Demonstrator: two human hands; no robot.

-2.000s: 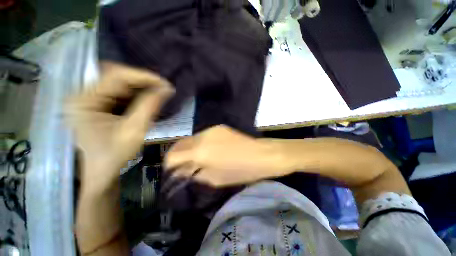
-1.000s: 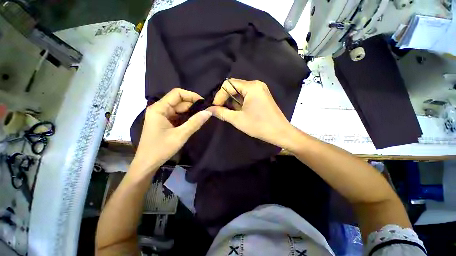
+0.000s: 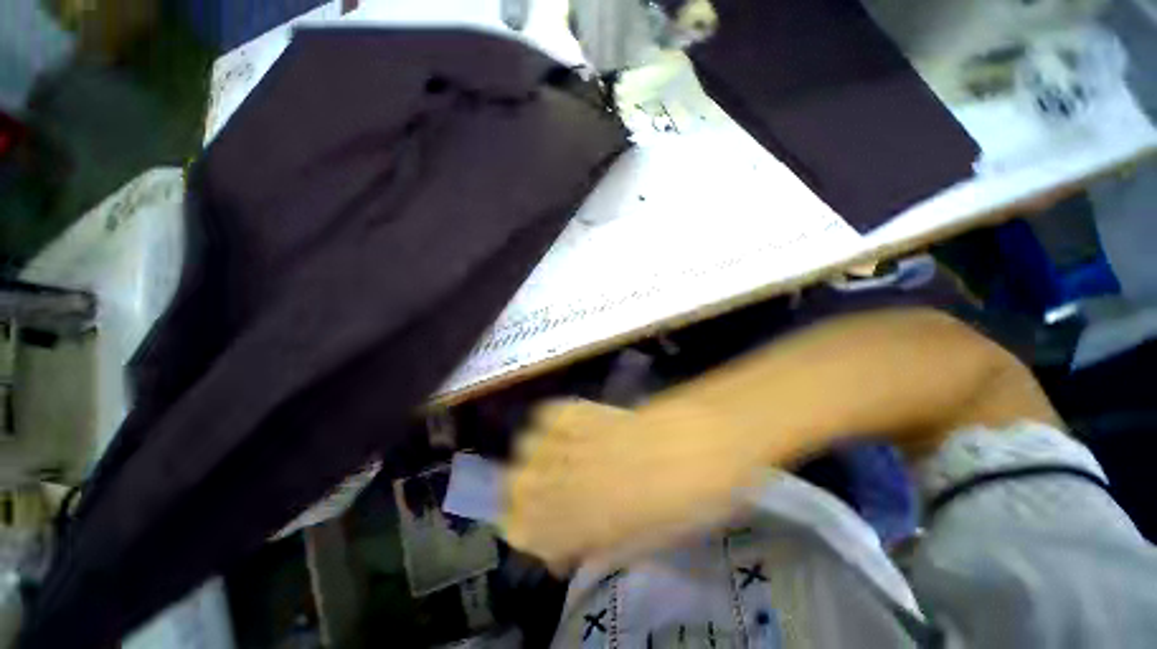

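A large dark garment panel point(image 3: 368, 216) spreads over the left part of the white table and hangs over its front edge toward the lower left. Its upper right corner lies by the needle area of the sewing machine point(image 3: 622, 32). My right hand point(image 3: 590, 488) is blurred, below the table edge near my lap, with its fingers curled; I cannot tell whether it holds anything. My left hand is not in view. A stack of dark cut panels point(image 3: 844, 108) lies flat right of the needle.
The white table point(image 3: 711, 241) has a wooden front edge and printed ruler markings. A second white table surface point(image 3: 152, 241) stands at the left. Blue items and a blue-white plastic packet point(image 3: 875, 488) are at the lower right.
My hands have parted from the cloth's middle; the right moved down to my lap and the left went out of view. The panel now stretches toward the lower left. The view has shifted.
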